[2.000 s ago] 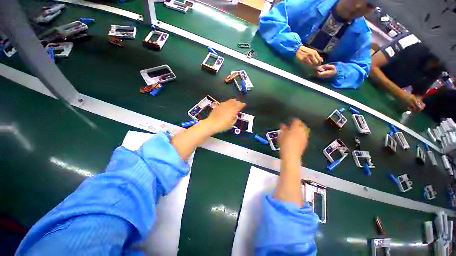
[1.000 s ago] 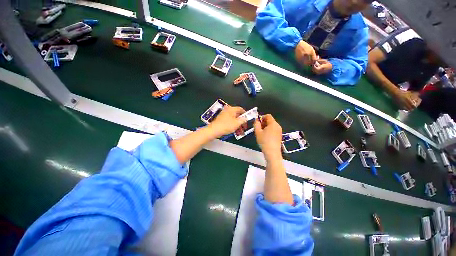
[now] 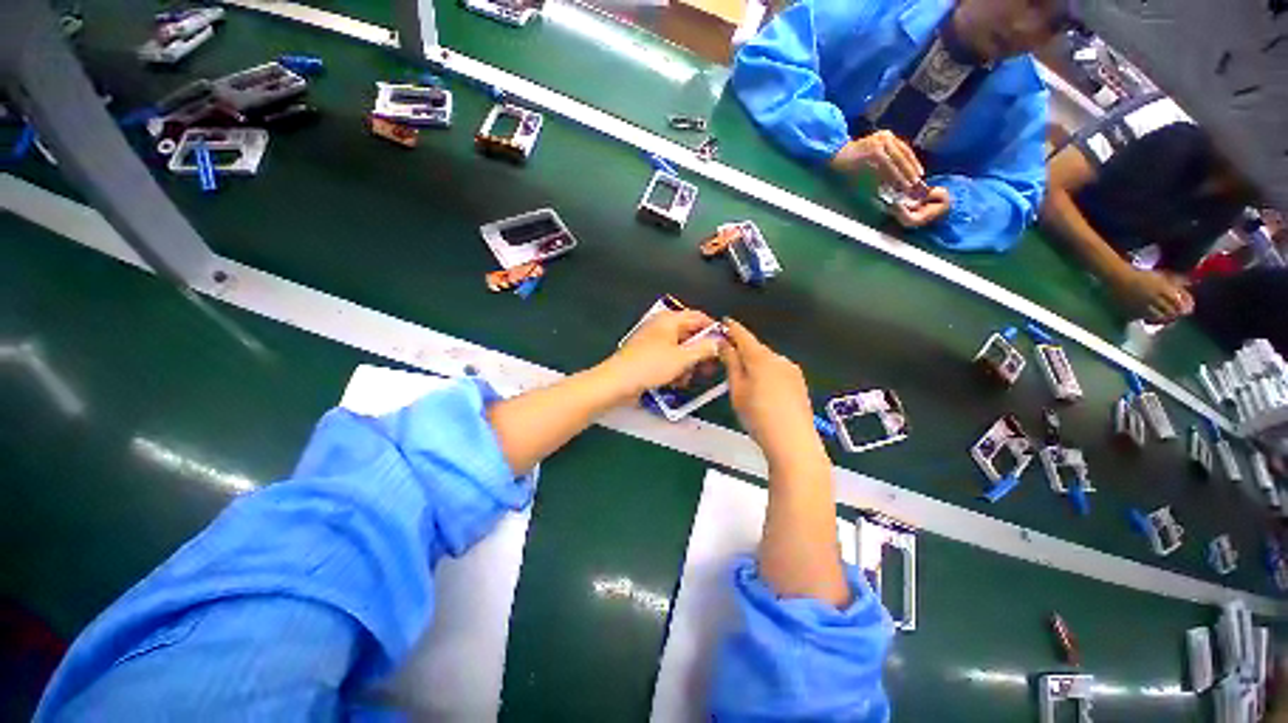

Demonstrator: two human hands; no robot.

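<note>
Both my bare hands meet over the near edge of the dark green belt. My left hand [image 3: 670, 352] and my right hand [image 3: 757, 381] hold one white rectangular housing [image 3: 695, 404] between them, tilted, with its lower edge showing below the fingers. The fingers hide most of its inside. Another housing [image 3: 650, 314] lies partly hidden just behind my left hand. A white-framed unit [image 3: 866, 420] with a blue battery lies on the belt to the right of my right hand.
Several units lie along the belt [image 3: 607, 283], between pale rails [image 3: 339, 333]. A white frame [image 3: 889, 572] lies beside my right forearm. White mats [image 3: 487, 622] lie under my forearms. A person in a blue smock [image 3: 791, 85] works opposite; another person's arm [image 3: 1095, 247] shows beyond.
My right hand has come left from two seconds ago, and both hands now hold the housing, lower than one second ago. The belt units have shifted right.
</note>
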